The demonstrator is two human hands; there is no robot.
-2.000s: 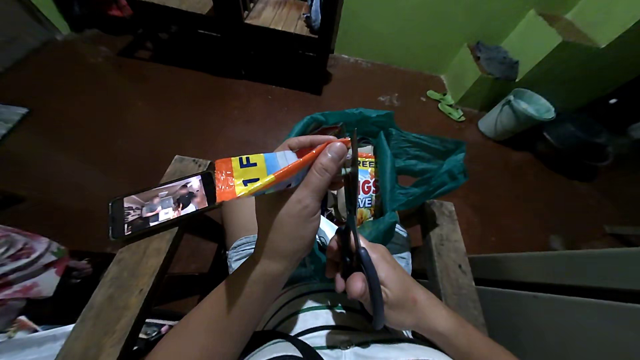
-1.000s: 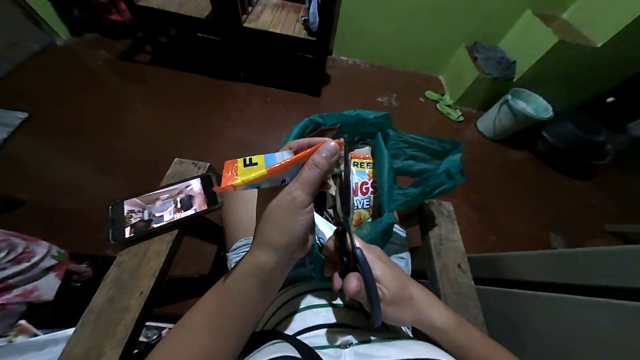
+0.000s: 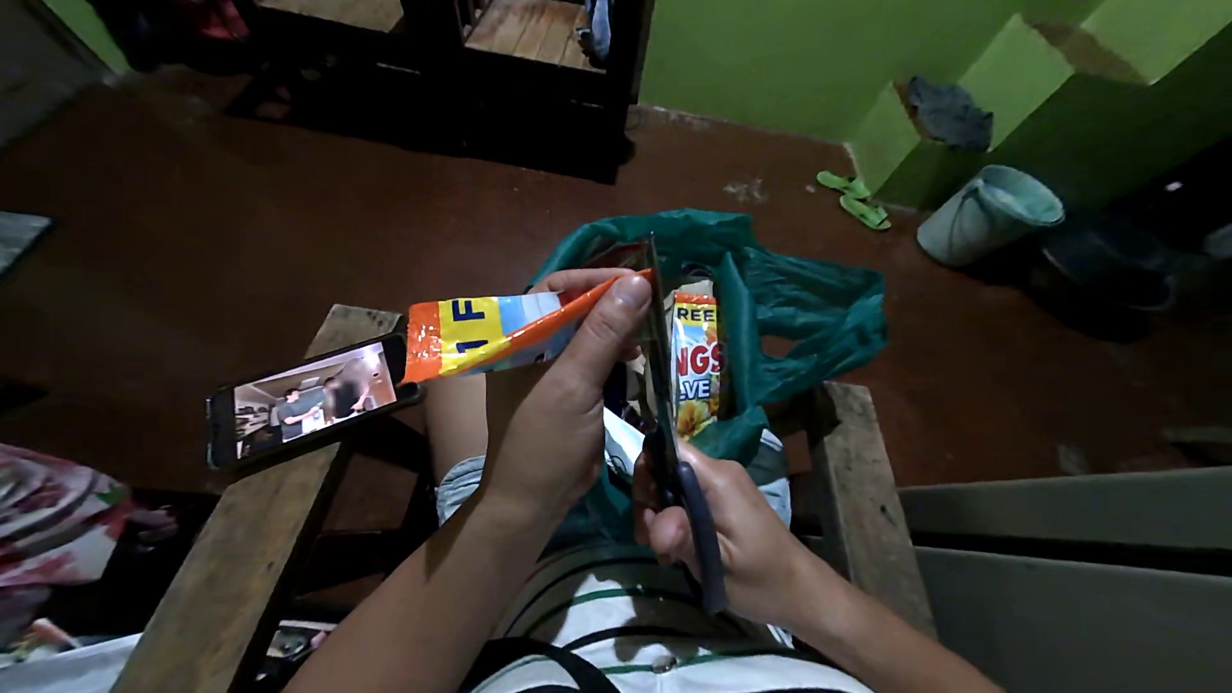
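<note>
My left hand (image 3: 568, 395) pinches an orange, yellow and blue plastic packet (image 3: 481, 332) between thumb and fingers, its far part sticking out to the left. Dark-handled scissors (image 3: 659, 385) are in my right hand (image 3: 717, 529), their blades pointing away from me along the packet's right end, close to my left thumb tip. Whether the blades are apart is hard to tell. Below and behind the hands, a green plastic bag (image 3: 808, 318) lies open on my lap, with a cut-out or packet piece in matching colours (image 3: 697, 361) inside it.
A phone (image 3: 308, 399) showing a video rests on the left wooden armrest (image 3: 241, 549). The right armrest (image 3: 866, 500) is beside my right forearm. Further off are green slippers (image 3: 855, 200), a bucket (image 3: 989, 217) and a dark wooden cabinet (image 3: 462, 96). Floral cloth (image 3: 58, 520) lies at left.
The packet's free end has swung and turned in my left hand, showing more of its yellow face than one second ago. Both hands stay in nearly the same place.
</note>
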